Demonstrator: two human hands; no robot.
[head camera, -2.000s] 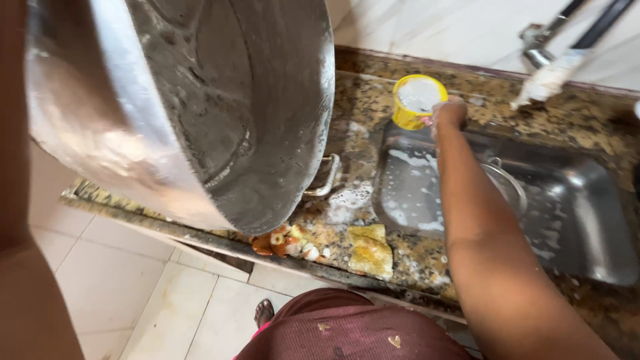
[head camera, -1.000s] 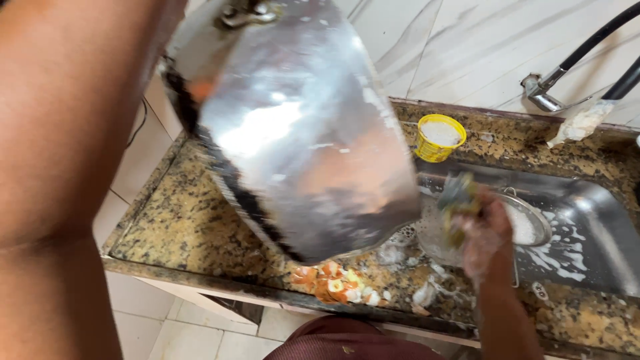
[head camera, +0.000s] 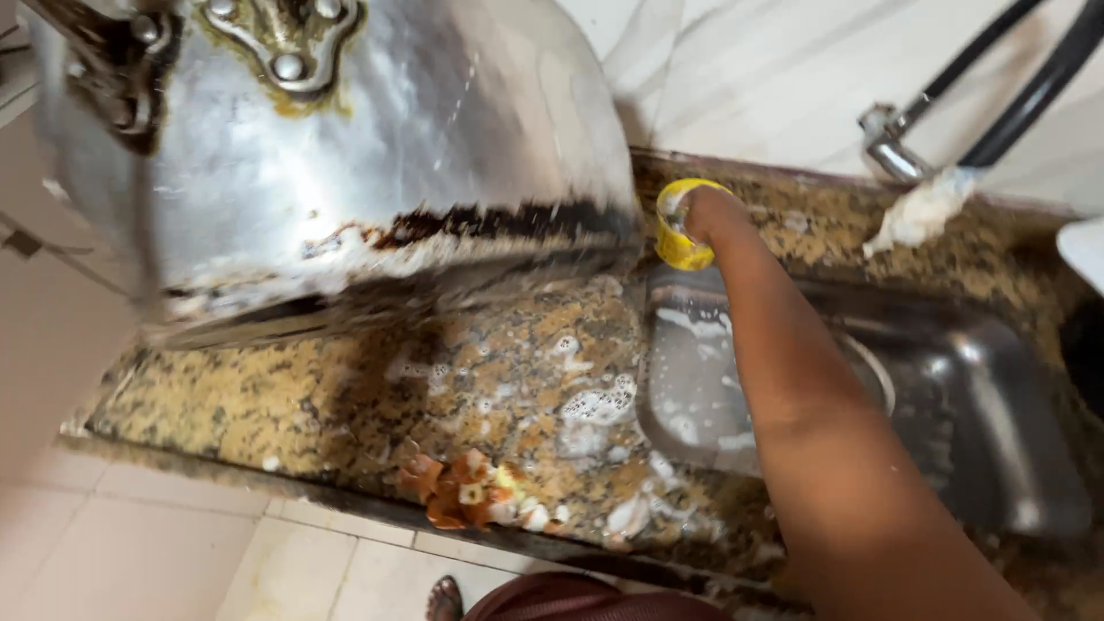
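Note:
A large metal pot (head camera: 405, 138), tilted with its riveted handle at the top, fills the upper left above the granite countertop. Dark burnt marks and suds run along its lower edge. My left hand is out of view. My right hand (head camera: 711, 211) reaches into a yellow tub (head camera: 681, 246) at the back of the counter, beside the sink. The fingers are hidden inside the tub, so whether they hold anything cannot be made out. White suds (head camera: 601, 401) lie on the countertop.
The steel sink (head camera: 992, 345) is at the right, partly behind my forearm. Food scraps and peels (head camera: 466, 492) lie by the front edge of the granite counter (head camera: 216, 405). A metal faucet fitting (head camera: 893, 151) with black hoses projects from the marbled wall (head camera: 776, 86).
My right hand has moved from over the sink, where it held a sponge, back to the yellow tub. The pot has turned and now shows its riveted handle and burnt edge.

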